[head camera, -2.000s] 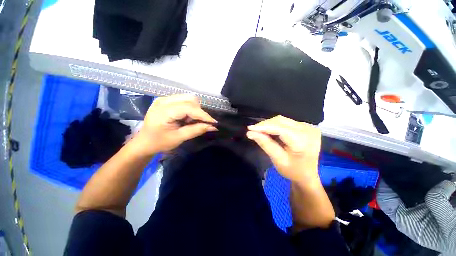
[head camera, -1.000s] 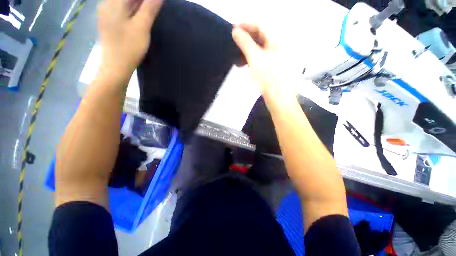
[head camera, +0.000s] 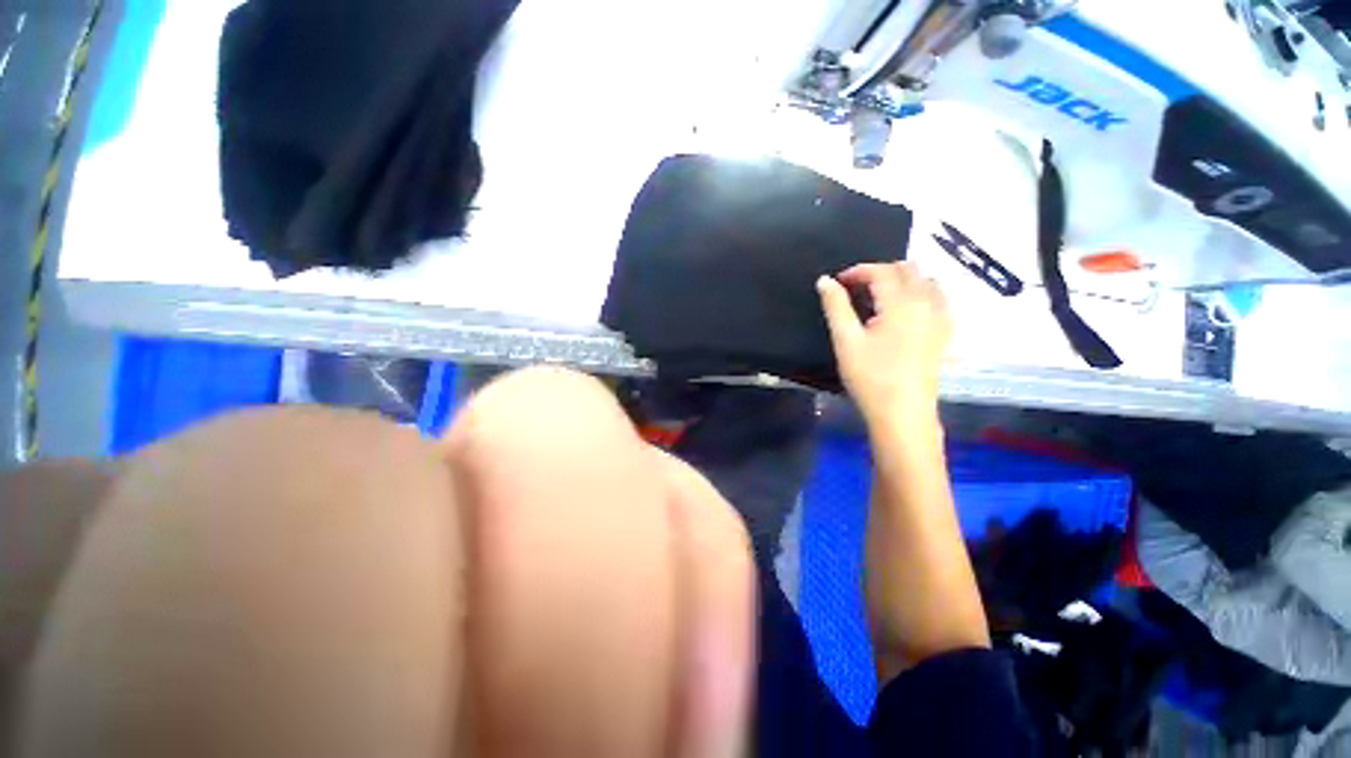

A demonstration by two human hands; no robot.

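A black stack of panels (head camera: pixel 726 259) lies at the table's front edge below the needle area. My right hand (head camera: pixel 889 319) is at its right side, thumb and fingertips close together on or just above the top panel; I cannot tell if it pinches the fabric. My left hand (head camera: pixel 400 578) is very close to the camera, large and blurred at the lower left, with its fingers curled; whether it holds anything is hidden. A looser black pile (head camera: pixel 348 133) with uneven edges lies on the table at the upper left.
The sewing machine (head camera: pixel 1096 119) stands at the upper right. Black snips (head camera: pixel 978 259), a black strip (head camera: pixel 1053 252) and an orange-handled tool (head camera: pixel 1108 262) lie right of the stack. Blue crates are below the table at left (head camera: pixel 193 388) and right (head camera: pixel 837 578). Striped clothing (head camera: pixel 1259 592) shows at lower right.
My left hand has come from the upper left of the table to close before the camera. My right hand has moved down to the right stack. The panel held between them is no longer spread in view.
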